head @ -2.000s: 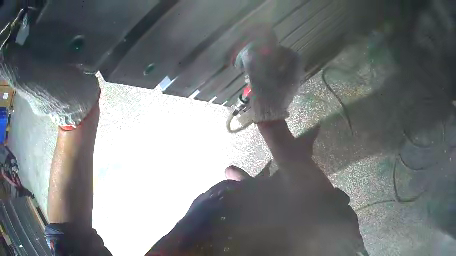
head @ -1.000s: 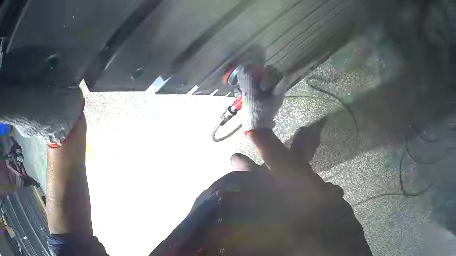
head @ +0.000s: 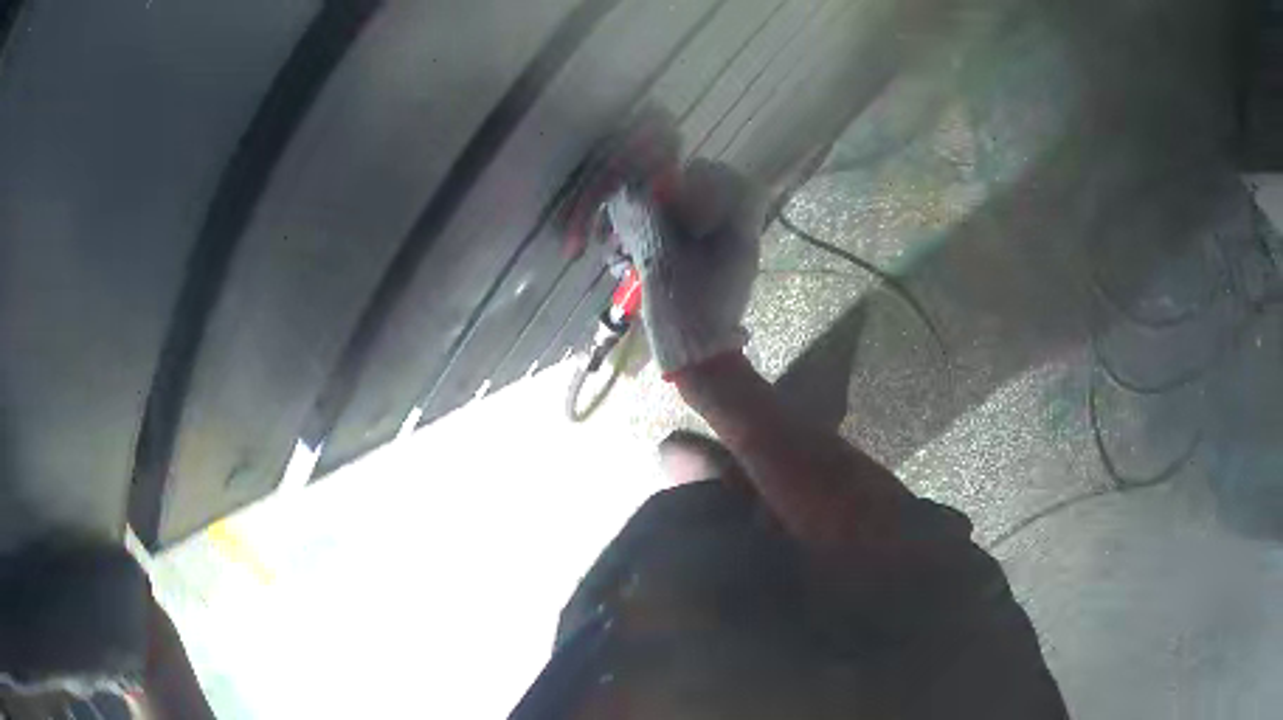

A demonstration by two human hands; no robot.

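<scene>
My right hand (head: 692, 274), in a pale knit glove with a red cuff edge, is closed around the red and black air sander (head: 626, 183). The sander is blurred and lies against the grey metal panels (head: 450, 281) near their narrow dark gaps. Its red inlet and metal coupler (head: 614, 321) point down toward me, with a short hose loop below. My left hand (head: 71, 619) is at the lower left by the near panel's edge, dark and cut off by the frame edge; its fingers cannot be made out.
The air hose (head: 886, 274) runs over the speckled floor right of the panels, with more loose loops (head: 1112, 436) farther right. Strong glare covers the floor below the panel edges. My shoe tip (head: 692, 459) shows above my dark clothing.
The view has turned and shifted, so the panels slant more steeply. My right hand and the sander appear farther left in the frame; my left hand appears lower and more cut off.
</scene>
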